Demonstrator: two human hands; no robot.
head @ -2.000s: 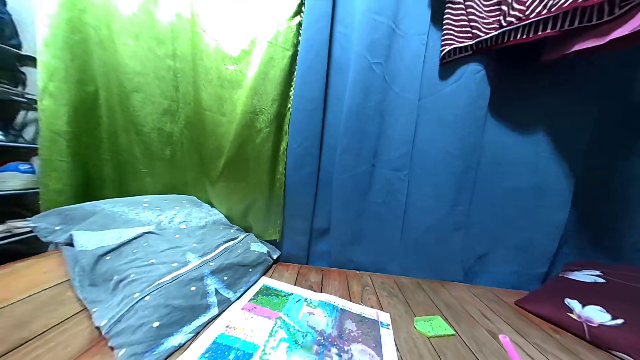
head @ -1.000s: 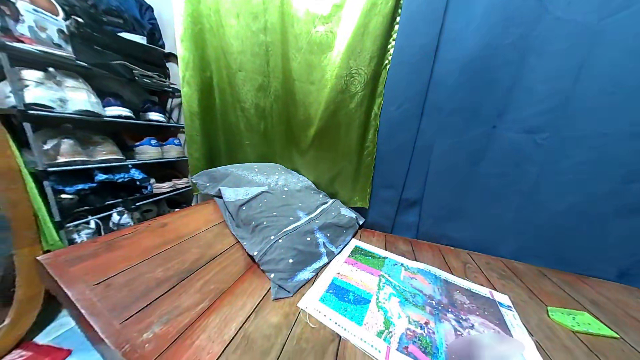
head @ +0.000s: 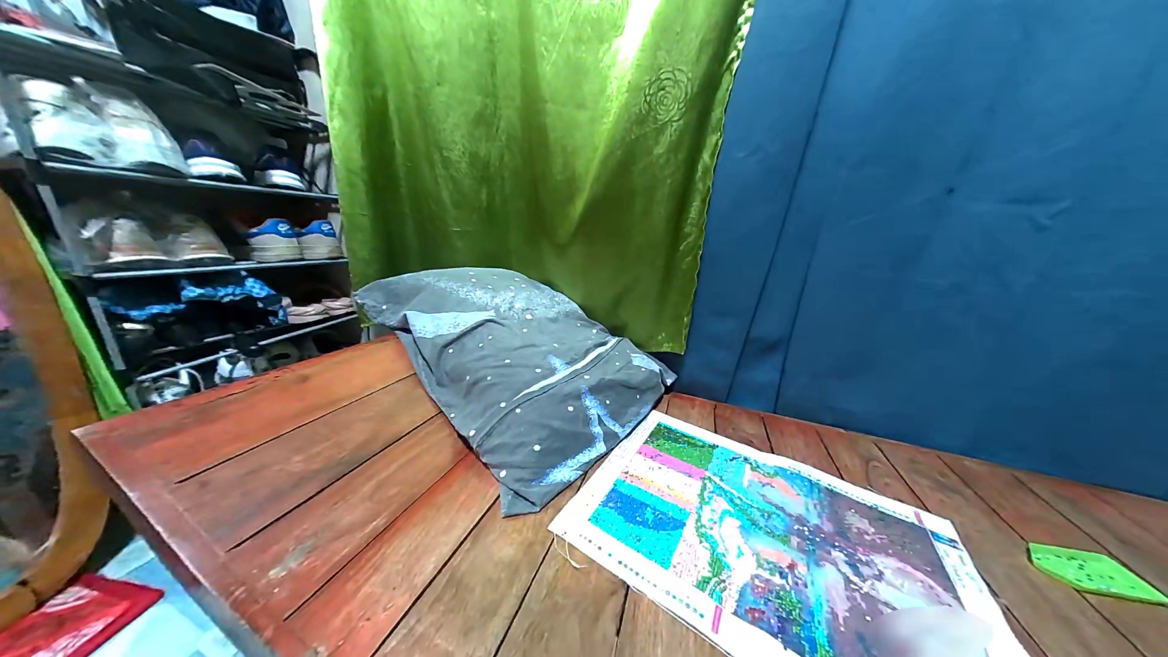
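A diamond painting canvas (head: 785, 529) with a white border lies on the wooden platform, its surface covered in many colours. At its lower right edge is a blurred pale shape (head: 931, 631), perhaps part of my right hand; its fingers cannot be made out, nor whether it holds anything. My left hand is out of view. To the right of the canvas, apart from it, rests a bright green plastic tray (head: 1095, 572). A grey pillow (head: 538, 392) with white dots and pale blue shapes lies at the canvas's upper left corner.
The wooden platform (head: 338, 493) has its edge at the left. Beyond stands a rack (head: 192, 266) of shoes. A green curtain (head: 529, 164) and a blue curtain (head: 958, 228) hang behind. At the far left are a wooden curved frame (head: 73, 456) and a red packet (head: 82, 611) below.
The view has swung left, bringing the shoe rack in. The pink stick seen two seconds ago is out of view. The blurred pale shape over the canvas has appeared since the first frame.
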